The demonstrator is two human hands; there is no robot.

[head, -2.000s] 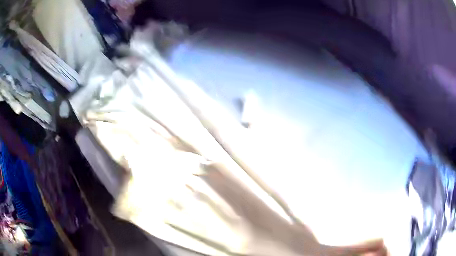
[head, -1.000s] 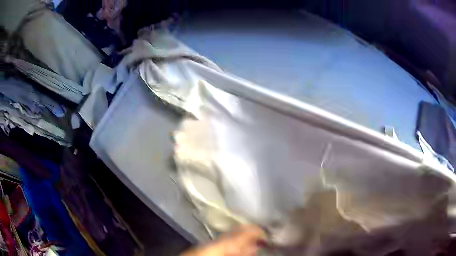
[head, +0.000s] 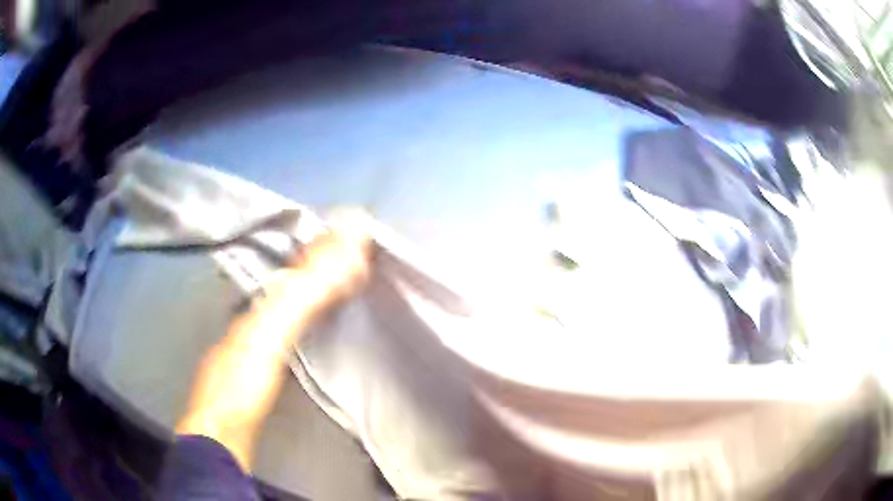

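The pale cloth point(head: 392, 382) lies across the near part of the table and drapes down towards me, with folds running right from my left hand. My left hand point(head: 343, 247) reaches in from the lower left with a bare forearm and dark sleeve. It is blurred but looks closed on the upper edge of the cloth; its fingers cannot be made out. A crumpled part of the cloth point(head: 186, 205) lies left of the hand. My right hand is not in view.
The blue-white table point(head: 431, 127) curves away behind the cloth. Dark grey cloth point(head: 676, 166) and crumpled pale and dark pieces point(head: 729, 254) lie at its right. Small dark marks or bits show near the middle right. The far right is overexposed.
The view has swung right. My left hand has moved up from the bottom edge to the cloth's upper edge. The cloth's folds have shifted, and the dark grey cloth shows more fully.
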